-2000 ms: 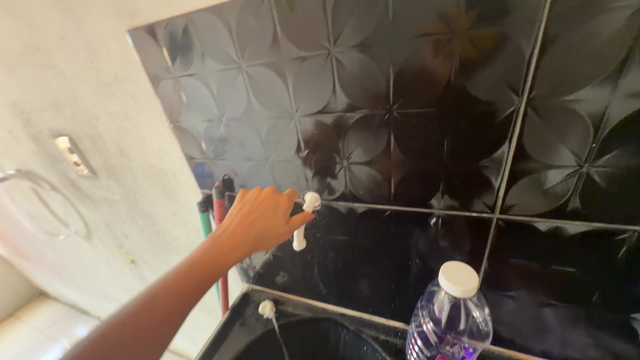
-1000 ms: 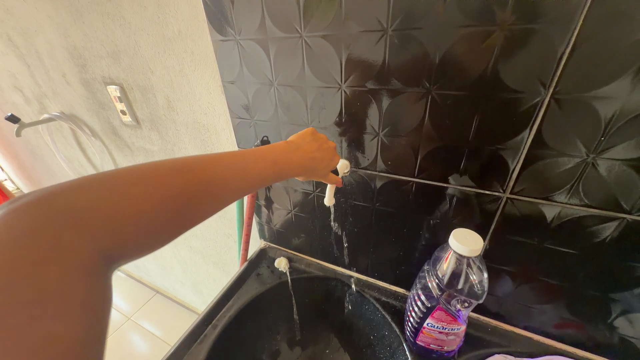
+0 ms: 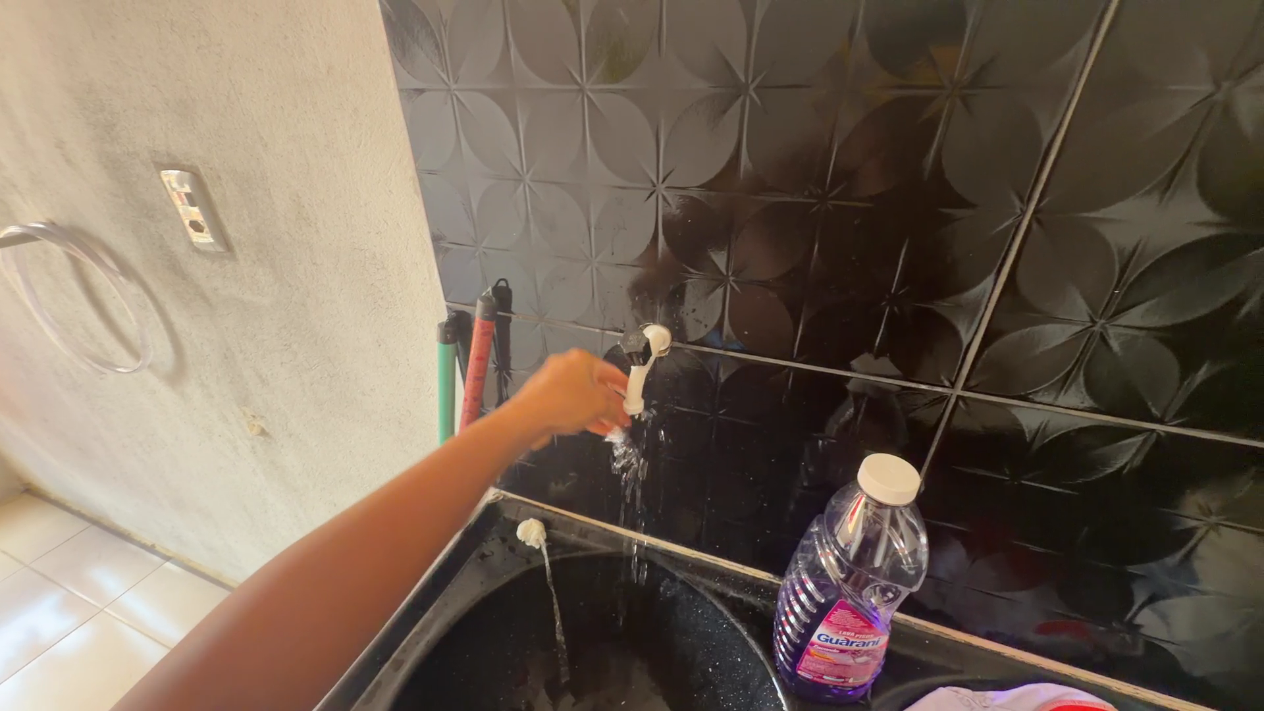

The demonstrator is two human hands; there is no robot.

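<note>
My left hand (image 3: 578, 395) reaches in from the lower left, its fingers at the outlet of a white plastic wall tap (image 3: 638, 385) with a black knob (image 3: 634, 346). Water splashes off the fingers and falls into the round black basin (image 3: 592, 632). A lump of white material (image 3: 531, 533) sits on the basin's back left corner, with a thin pale streak running down from it. The hand is slightly blurred and its fingertips are partly hidden, so its hold cannot be told. My right hand does not show.
A clear plastic bottle of purple liquid (image 3: 849, 592) stands right of the basin, near a pale cloth (image 3: 1007, 699). Red (image 3: 478, 360) and green (image 3: 446, 385) handles lean behind my arm. Black tiles (image 3: 810, 237) cover the back wall. A coiled clear hose (image 3: 89, 296) hangs at left.
My left hand has moved down from the tap's knob to its outlet. Water now splashes at the fingers; none was plainly running two seconds ago.
</note>
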